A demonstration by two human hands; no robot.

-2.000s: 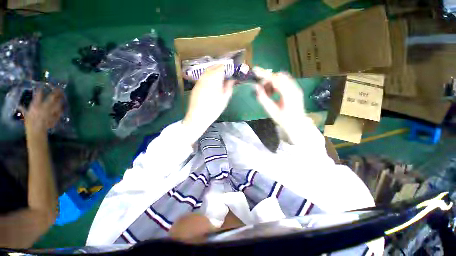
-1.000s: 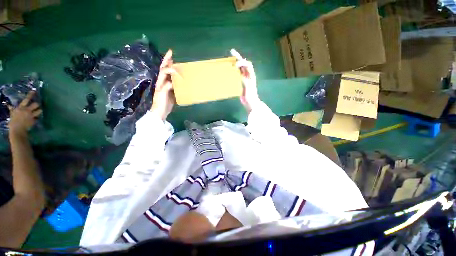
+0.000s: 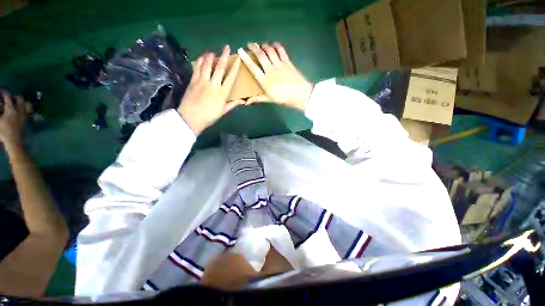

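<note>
A small brown carton (image 3: 244,83) lies on the green bench in front of me with its lid down. My left hand (image 3: 209,89) lies over its left part and my right hand (image 3: 276,75) over its right part. Both palms are down with the fingers pointing forward and the thumbs near the carton's near edge. The carton's ends and most of its top are hidden under my hands. What is inside cannot be seen.
A crumpled clear bag (image 3: 140,75) with black pieces lies left of the carton, beside loose black cables (image 3: 89,69). A coworker's arm (image 3: 36,179) is at far left. Open printed cartons (image 3: 429,98) stand at right. A blue stool (image 3: 508,130) is on the floor.
The carton was open with a white-grilled unit inside, then closed and held at its sides. Now it is low on the bench under both flat hands. The coworker's hand has moved left.
</note>
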